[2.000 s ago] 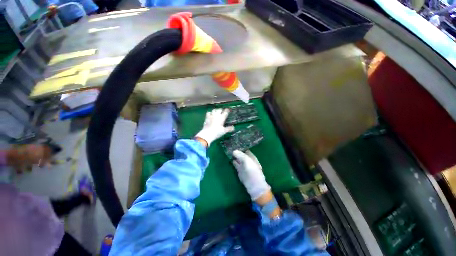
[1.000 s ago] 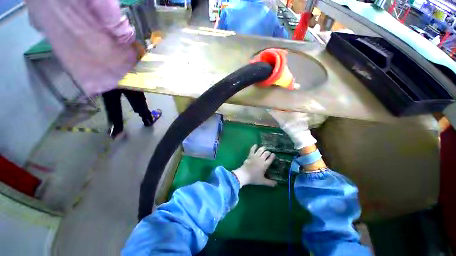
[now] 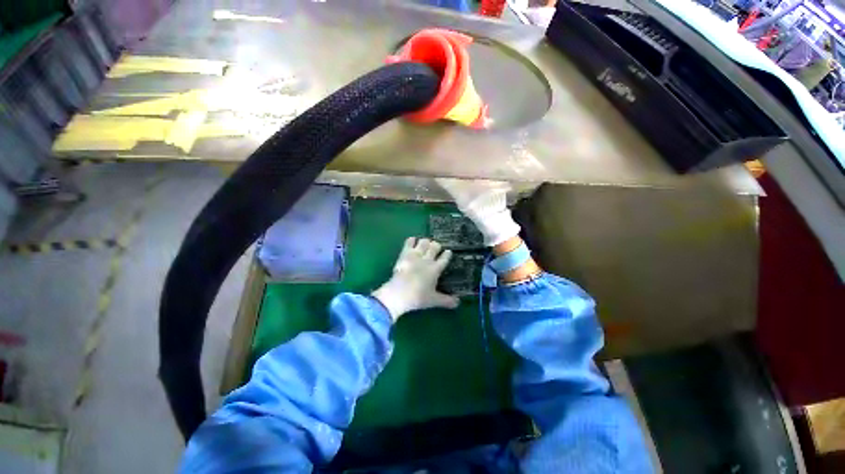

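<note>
Two circuit boards lie one behind the other on the green mat (image 3: 389, 370), the upper board (image 3: 454, 230) and the lower board (image 3: 461, 275). My left hand (image 3: 417, 278), in a white glove, lies with fingers spread over the left end of the lower board. My right hand (image 3: 489, 211), gloved and with a light-blue wrist strap (image 3: 510, 259), is raised above the boards at the shelf's front edge. Its fingers are partly hidden and blurred, and its grip cannot be seen. The red-and-yellow nozzle (image 3: 454, 83) passes into the shelf hole; its tip is hidden.
A thick black hose (image 3: 250, 185) arches across the left. A blue-grey bin (image 3: 306, 233) stands at the mat's upper left. A black tray (image 3: 662, 83) sits on the metal shelf (image 3: 334, 134). A brownish-grey side panel (image 3: 649, 268) stands right, beside the dark conveyor (image 3: 709, 412).
Since two seconds ago, my right hand has left the lower board and risen to the shelf edge. My left hand has moved from the upper board to the lower one. The view has shifted.
</note>
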